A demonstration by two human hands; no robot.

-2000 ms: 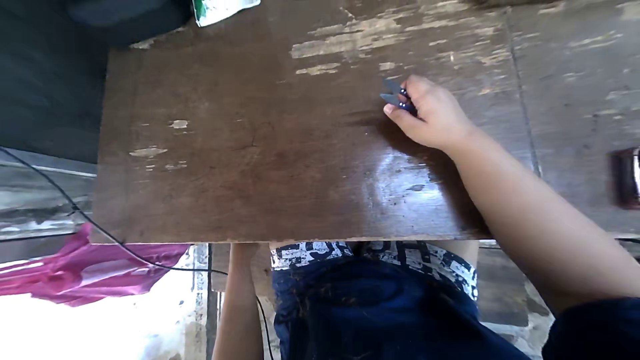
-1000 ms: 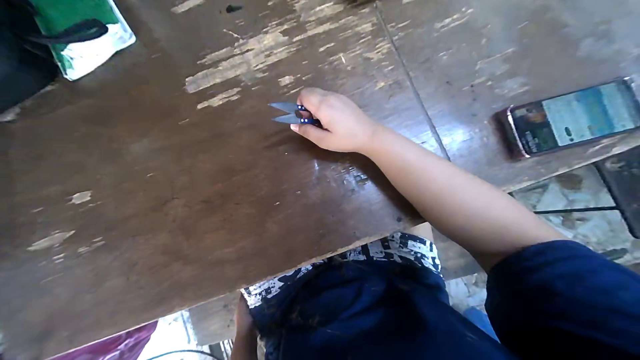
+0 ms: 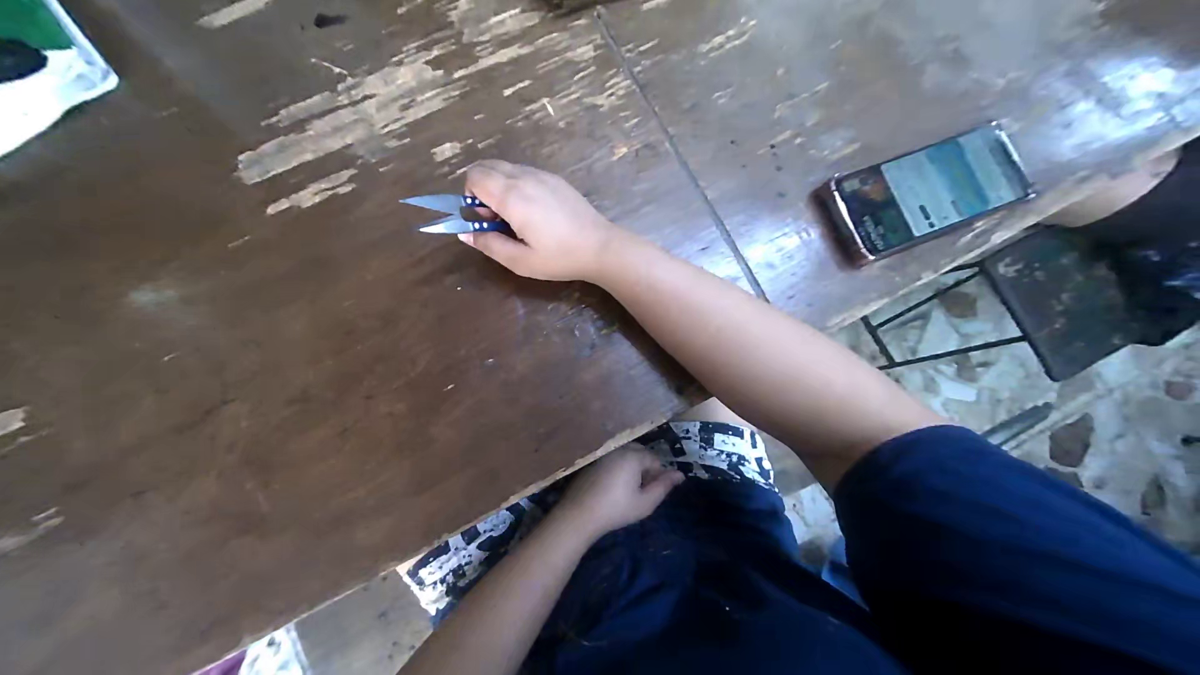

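My right hand (image 3: 539,222) rests on the worn wooden table (image 3: 309,394) and holds a pair of thread snips (image 3: 450,216). The snips have dark blue handles, and their two pointed blades stand apart, pointing left. My left hand (image 3: 626,487) lies in my lap, just off the table's near edge, with its fingers curled; nothing can be seen in it. To the right of my right forearm, a smartphone (image 3: 947,192) with a lit screen lies near the table edge.
A green and white packet (image 3: 70,84) lies at the upper left. A seam crosses the tabletop left of the phone. Beyond the near edge at the right are a dark stool seat (image 3: 1069,300) with a metal frame and part of another person's leg (image 3: 1116,192).
My left hand has come up into my lap from lower down, where it was mostly hidden. My right hand keeps hold of the snips. The view has swung to the right.
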